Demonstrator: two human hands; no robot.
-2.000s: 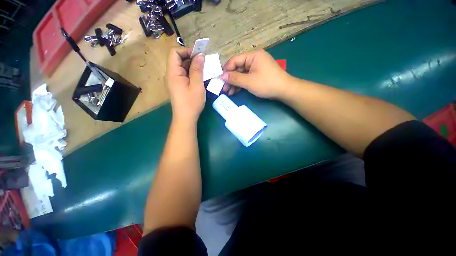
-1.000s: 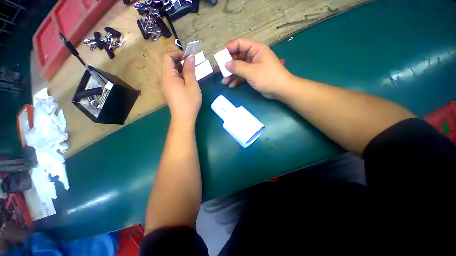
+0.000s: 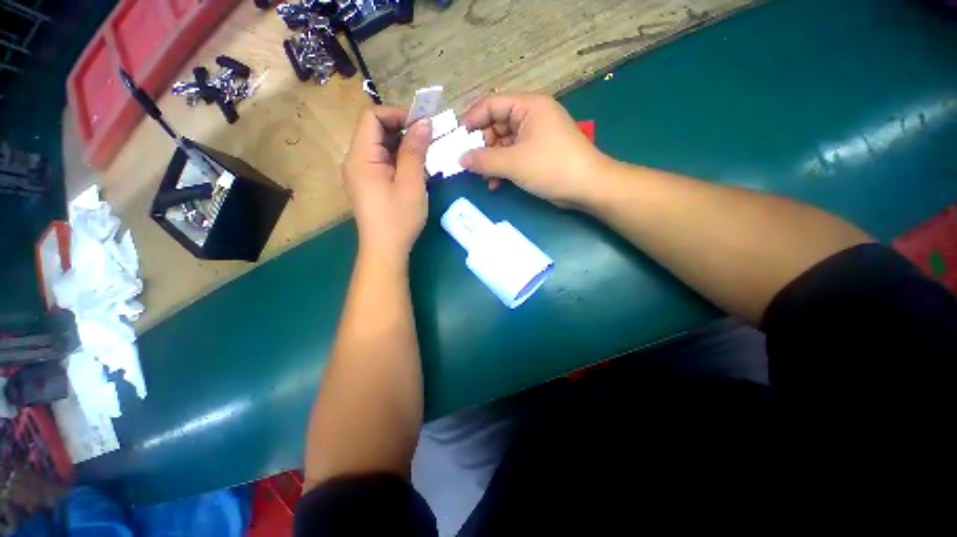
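Observation:
My left hand [image 3: 388,173] holds several small white slips [image 3: 445,147] fanned out between thumb and fingers, with a greyer slip [image 3: 426,103] standing up above the thumb. My right hand [image 3: 530,147] pinches a white slip at the right side of the bunch, touching or overlapping the others; the exact contact is blurred. A pale blue-white roll [image 3: 509,264] with a narrower tail lies on the green mat [image 3: 630,262] just below the hands. A red piece [image 3: 587,129] shows partly behind my right hand.
A black open box [image 3: 247,215] with a dark tool [image 3: 147,97] stands at left on the plywood [image 3: 304,136]. Black-and-chrome parts [image 3: 320,47] are heaped at the back, a few [image 3: 218,86] apart. A red tray [image 3: 131,63] lies behind; crumpled white strips [image 3: 97,278] lie far left.
My right hand has moved left, bringing its white slip from apart to against the bunch in my left hand. The bunch has shifted slightly right. The roll stays in place.

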